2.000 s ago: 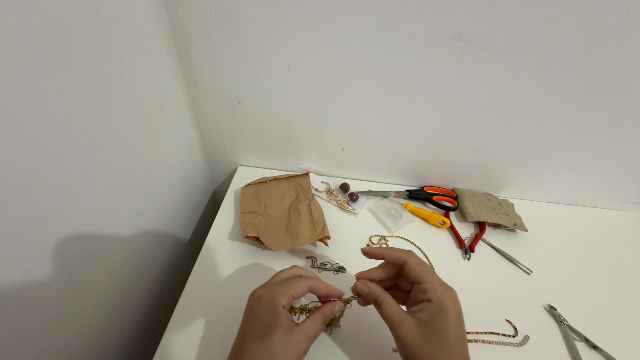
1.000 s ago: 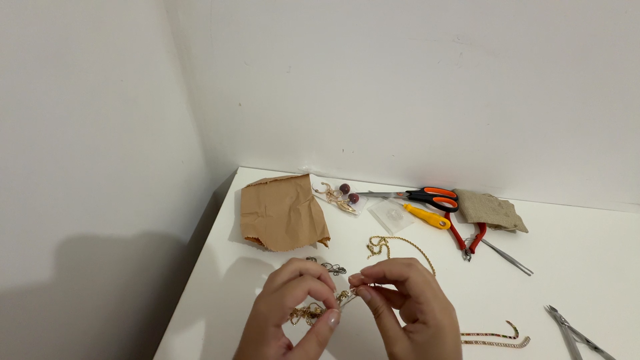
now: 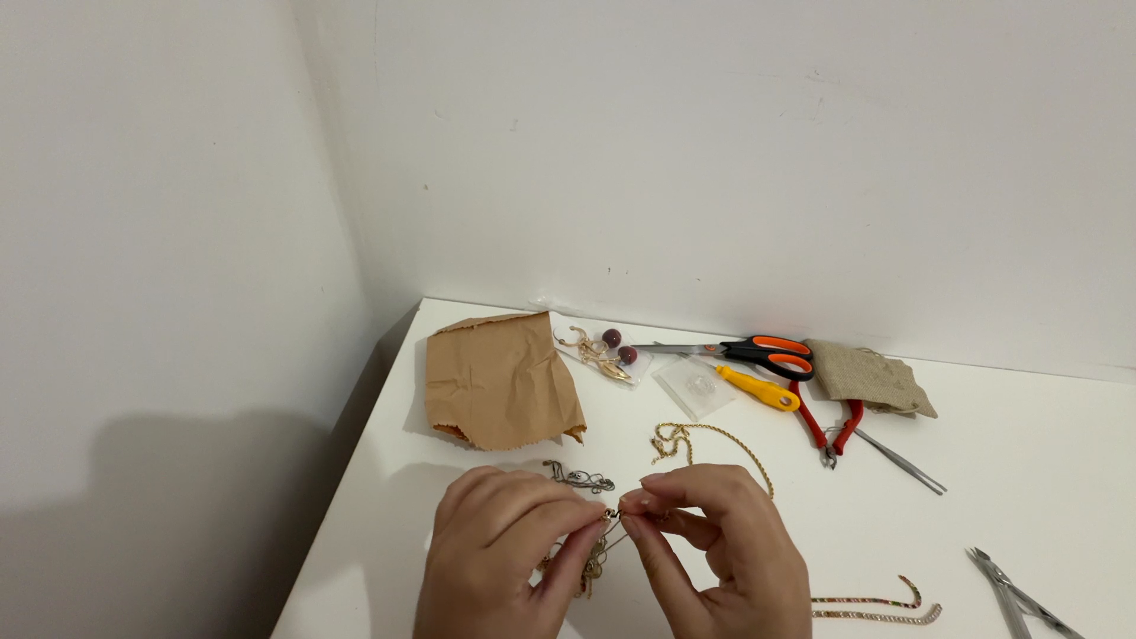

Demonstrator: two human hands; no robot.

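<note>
Between thumb and forefinger my left hand [image 3: 515, 550] pinches a small end of a tangled gold-coloured chain [image 3: 593, 568], whose bunch hangs below the fingertips. Close beside it, my right hand [image 3: 723, 550] pinches the facing end, with a tiny dark link showing between the two. A dark metal chain [image 3: 579, 477] lies bunched just beyond my left fingers. Behind my right hand curves a gold rope chain [image 3: 732, 437], partly hidden by it. Two chain bracelets [image 3: 874, 616], one with coloured stones, reach out to the right of my right hand.
A brown paper bag [image 3: 501, 382] lies back left. Along the wall are bagged jewellery [image 3: 599, 353], scissors [image 3: 754, 351], a clear small bag [image 3: 694, 388], a yellow-handled tool [image 3: 757, 389], red-handled pliers [image 3: 809, 422], a burlap pouch [image 3: 865, 377] and tweezers [image 3: 901, 461]. Metal nippers [image 3: 1007, 581] lie front right.
Both hands stay close together at the chain, with their fingers shifted. The dark chain beyond the left fingers shows more fully than one second ago. The other things lie as before.
</note>
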